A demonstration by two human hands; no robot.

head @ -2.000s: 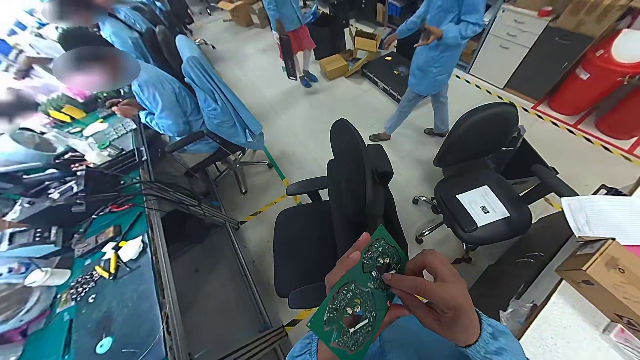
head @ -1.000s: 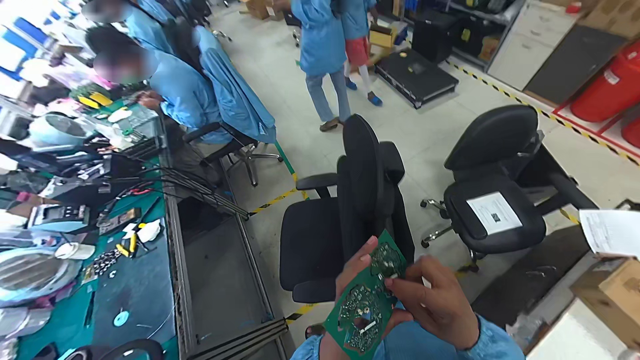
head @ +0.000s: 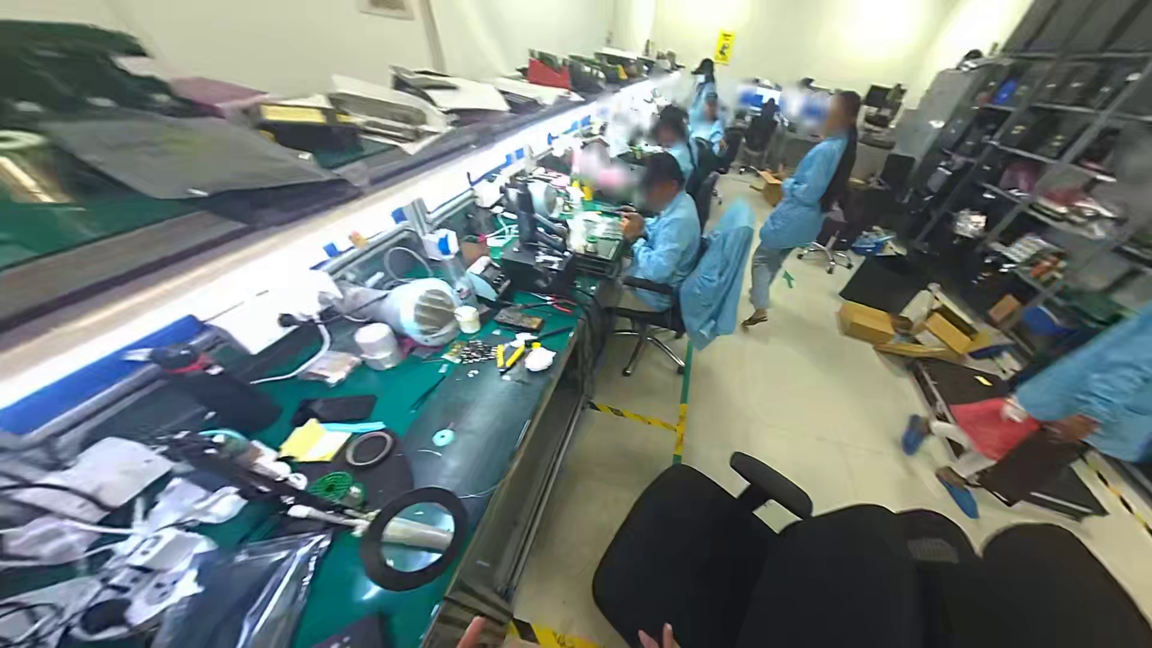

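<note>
Only a fingertip of my left hand (head: 472,632) shows at the bottom edge, close to the workbench's front edge. The fingertips of my right hand (head: 661,637) appear farther right, in front of a black office chair (head: 684,549). What either hand holds is hidden below the frame, and the green circuit board is out of view. On the green-matted bench (head: 477,405) lie a black ring (head: 372,544), a tape roll (head: 370,447), yellow sticky notes (head: 313,441), a silvery plastic bag (head: 243,594) and yellow-handled pliers (head: 511,358).
A person in a blue coat (head: 668,243) sits farther along the bench. Another person (head: 801,198) stands in the aisle, and one in blue and red (head: 1071,396) is at the right. Cardboard boxes (head: 866,322) lie near metal shelving (head: 1017,144). Black chair backs (head: 855,576) fill the lower right.
The view has swung up and left to the bench. The circuit board, earlier held in both hands, has left the frame, and only fingertips remain visible.
</note>
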